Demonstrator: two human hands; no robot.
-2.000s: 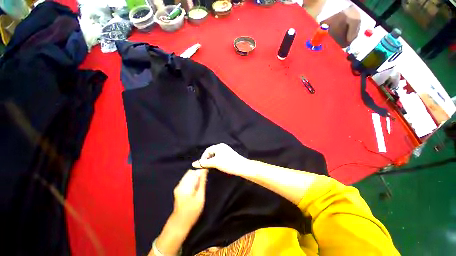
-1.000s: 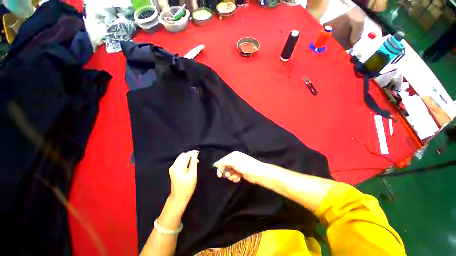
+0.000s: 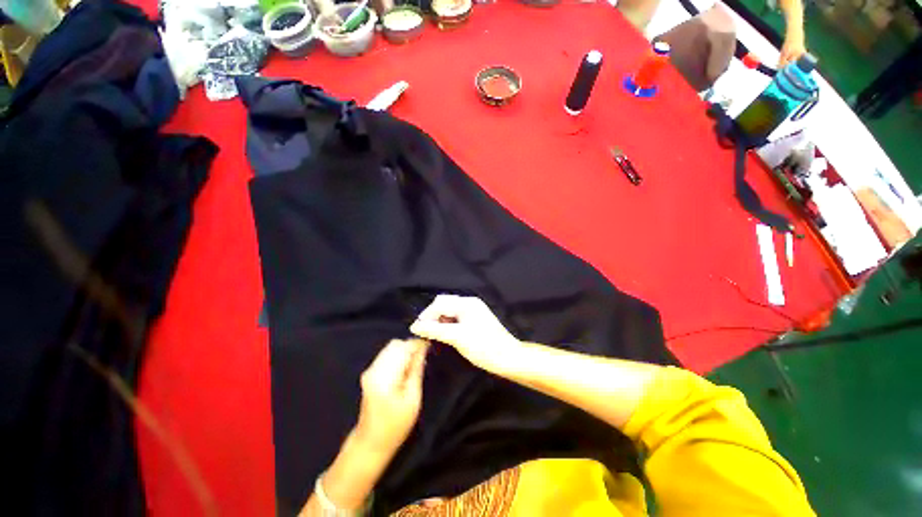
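A long black garment (image 3: pixel 354 242) lies spread on the red table in front of me, with a blue-grey lining at its far end. My left hand (image 3: pixel 394 379) is over its middle, thumb and fingertips pinched together. My right hand (image 3: pixel 465 328) is just to the right, its pinched fingertips meeting my left fingertips. Anything between the fingertips is too small to see; no needle or thread shows there. Dark red thread snips (image 3: pixel 626 166) lie right of the garment.
A dark garment pile (image 3: pixel 81 252) lies left. A round tin (image 3: pixel 497 87), black thread cone (image 3: pixel 583 83), red-orange spool (image 3: pixel 648 71) and several pots (image 3: pixel 347 32) stand on the red cloth (image 3: pixel 546 151). A teal-topped bottle (image 3: pixel 778 101) and white strips (image 3: pixel 770 265) are right. Another person's hand (image 3: pixel 794 45) shows far right.
My hands were together, came apart with the left raised and the right drawn aside, and now meet again. Another person's hand has appeared beside the bottle.
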